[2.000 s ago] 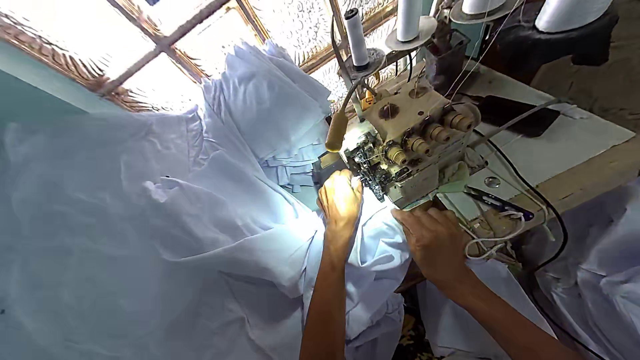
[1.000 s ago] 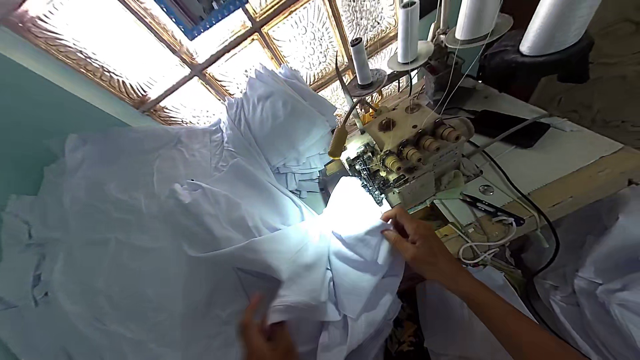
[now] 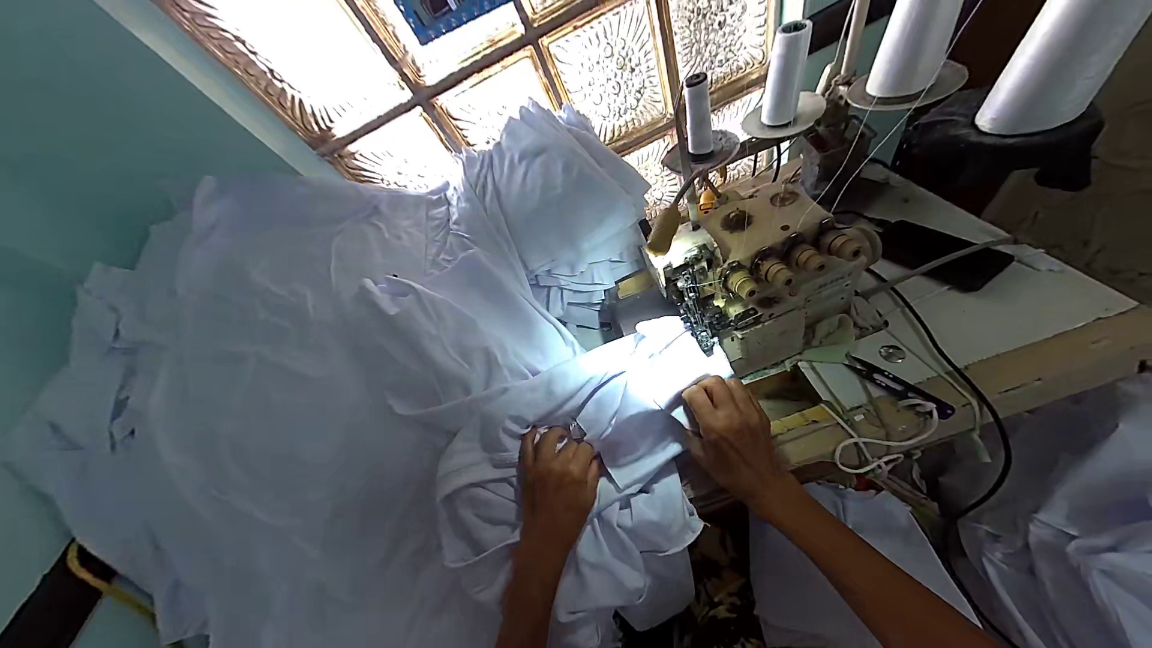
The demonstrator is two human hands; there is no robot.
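White fabric [image 3: 630, 387] lies in folds in front of an overlock sewing machine [image 3: 774, 261], its upper end at the needle area under a bright lamp. My left hand [image 3: 560, 472] grips a fold of this fabric near its middle, fingers curled into it. Nearer the machine, my right hand [image 3: 729, 432] pinches the fabric's right edge, just below the needle area. The fingertips of both hands are partly hidden in the cloth. Left of the machine stands a stack of folded white cloth pieces [image 3: 567, 198].
A large heap of white garments [image 3: 270, 378] fills the left side. Cones of white thread [image 3: 913, 45] stand behind the machine. On the table [image 3: 1026, 333] are a dark phone [image 3: 945, 255], thread snips [image 3: 900, 385] and a looped white cord [image 3: 877, 450]. A black cable hangs over the edge.
My left hand was at the machine two seconds ago, then low over the fabric; now it grips a fold farther up. My right hand stays at the fabric's right edge.
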